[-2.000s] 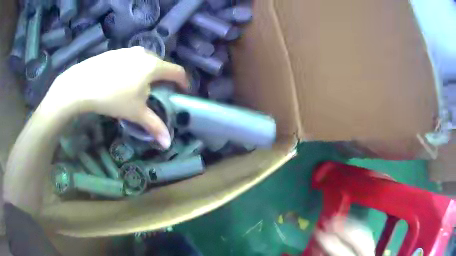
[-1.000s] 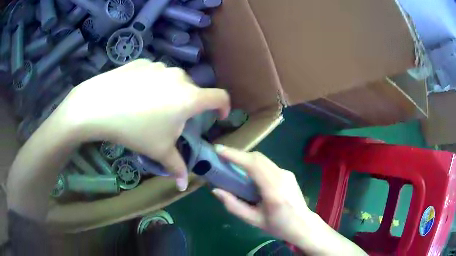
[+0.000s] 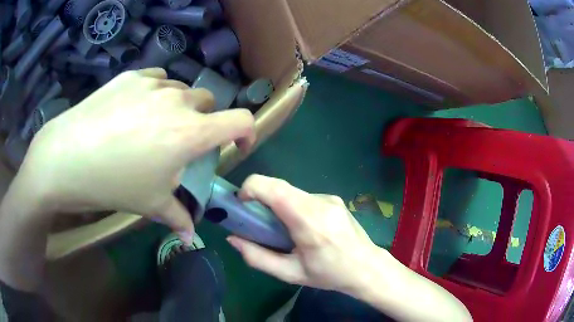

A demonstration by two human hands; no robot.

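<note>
A grey fan body (image 3: 242, 217) is held between both hands, above the floor by the carton's near edge. My left hand (image 3: 119, 148) grips its head from above, thumb below and fingers over the top, hiding much of the head. My right hand (image 3: 315, 236) is closed around the handle. A small dark oval opening shows on the handle just below the head. The inside of the head looks dark and is mostly covered.
A large carton (image 3: 264, 119) heaped with grey fan bodies (image 3: 104, 22) lies at upper left. A second carton (image 3: 409, 53) with a white label stands at the top. A red stool (image 3: 415, 207) is at right on the green floor. The wearer's shoe and legs show below.
My right hand has come up from beside the stool and taken the handle. My left hand still holds the head; the body has moved out over the carton's edge. The view has shifted right.
</note>
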